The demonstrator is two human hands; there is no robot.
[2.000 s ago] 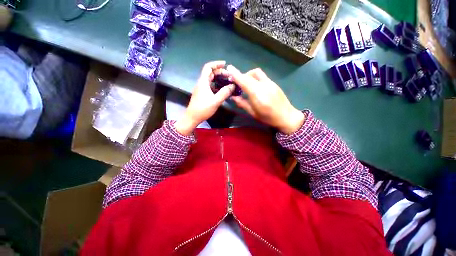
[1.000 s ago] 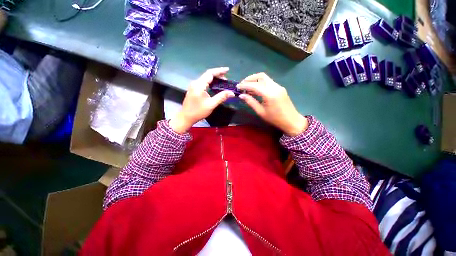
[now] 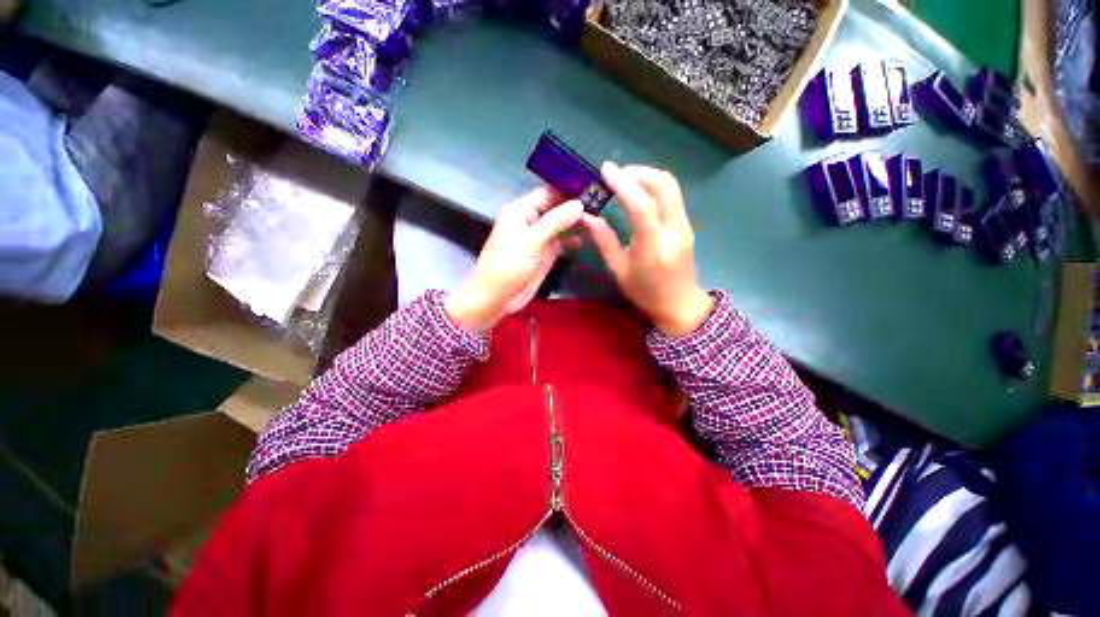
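Observation:
A dark purple housing (image 3: 562,164) is held at the bench's near edge, tilted, its long face up. Small silver-grey squares show at its lower right end. My left hand (image 3: 522,251) grips that end from below left with thumb and fingers. My right hand (image 3: 653,238) has its fingertips on the same end from the right. An open carton (image 3: 676,97) of silver-grey pieces lies beyond my hands. Fitted housings (image 3: 875,188) stand in two rows and a cluster at the right.
Bagged purple housings (image 3: 344,111) lie at the upper left. A lone purple piece (image 3: 1012,354) lies at the right, near another carton (image 3: 1071,331). A brown carton (image 3: 193,301) with clear bags sits below the bench at left. Neighbours' clothing (image 3: 42,193) shows at both sides.
The housing was mostly hidden between my hands, then lay level. It now points up and left with its long face showing. Both my hands have shifted to its lower right end.

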